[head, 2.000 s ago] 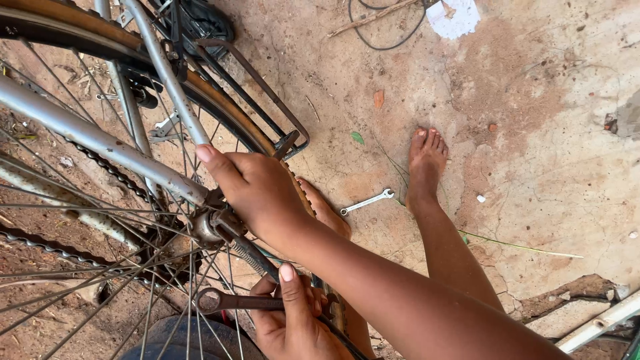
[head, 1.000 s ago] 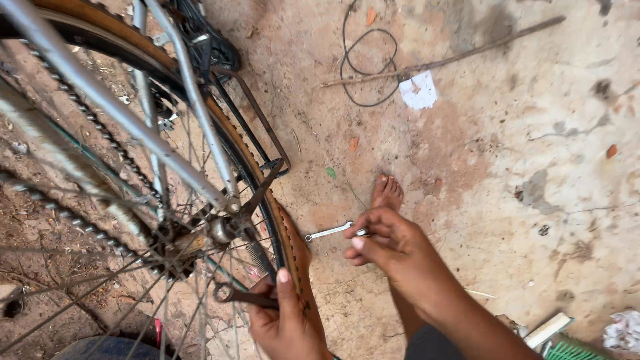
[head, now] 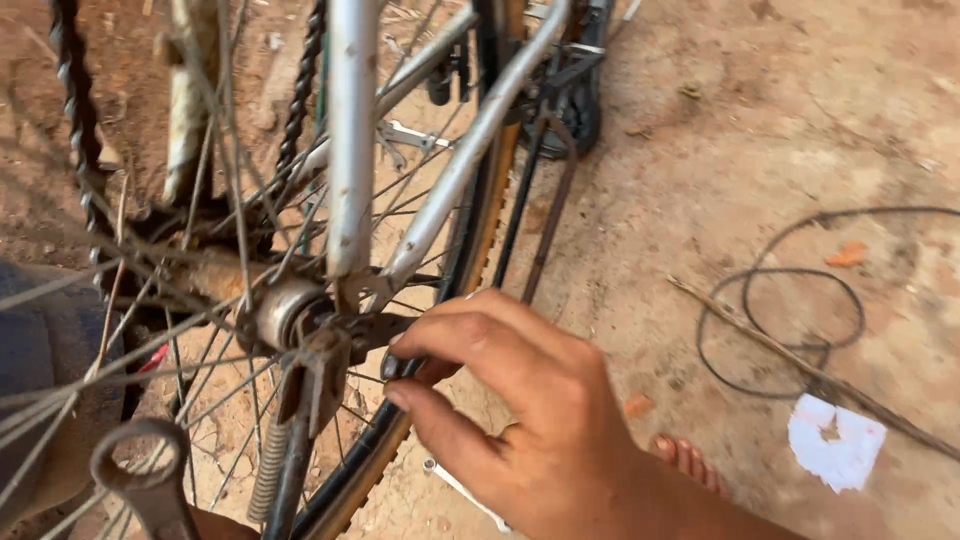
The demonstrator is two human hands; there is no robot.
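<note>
My right hand [head: 525,390] pinches a small dark metal part [head: 399,366], perhaps a nut, between thumb and fingertips, just right of the bicycle's rear axle end. The rusty wheel hub [head: 289,311] and the silver frame tubes [head: 351,150] meet beside it. Below the axle hangs a kickstand [head: 300,435] with a coil spring [head: 268,472]. At the lower left, a rusty ring-end wrench [head: 142,480] rises from my left hand [head: 221,525], which is mostly cut off by the bottom edge; its fingers are hidden.
Thin spokes cross the left side, with the chain [head: 79,135] behind them. A combination wrench [head: 469,495] lies on the ground under my right hand. To the right are a bare foot [head: 690,465], a looped black cable [head: 787,274], a stick [head: 780,349] and torn white paper [head: 836,442].
My right hand has come from over the ground, away from the wheel, to the axle end. The view has moved closer to the hub and turned.
</note>
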